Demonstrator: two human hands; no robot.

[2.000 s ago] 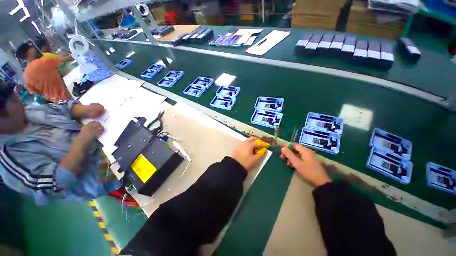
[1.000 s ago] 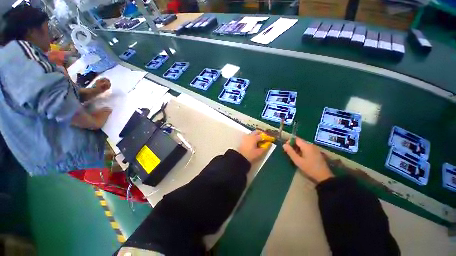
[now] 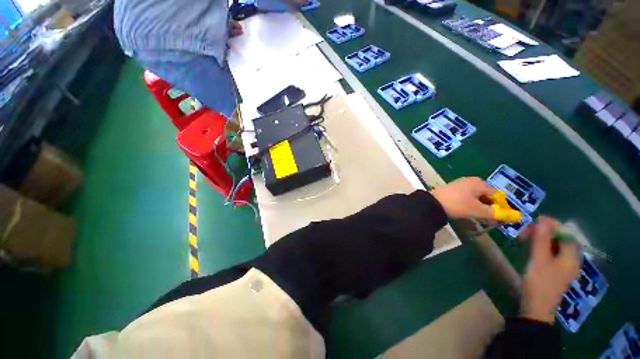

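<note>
My left hand (image 3: 481, 202), with yellow finger cots (image 3: 505, 208) on its fingertips, is over the near edge of a pair of open blue plastic housings (image 3: 518, 188) on the belt. Its fingertips cover part of the lower shell; whether they grip it I cannot tell. My right hand (image 3: 551, 259), blurred, is closed on a slim tool with a green grip (image 3: 565, 237), its thin end pointing right. The hand is over another pair of blue housings (image 3: 584, 291) and partly hides them.
More blue housings (image 3: 443, 132) lie along the dark green belt behind the metal rail (image 3: 500, 265). A black box (image 3: 295, 158) with a yellow label and wires sits on the cardboard (image 3: 372, 168). A person in a blue top (image 3: 172, 35) stands by red stools (image 3: 203, 133) at upper left.
The view has swung, showing more floor at left. My hands have moved from the rail out over the belt and the housings. The neighbouring person now stands, mostly cut off by the top edge.
</note>
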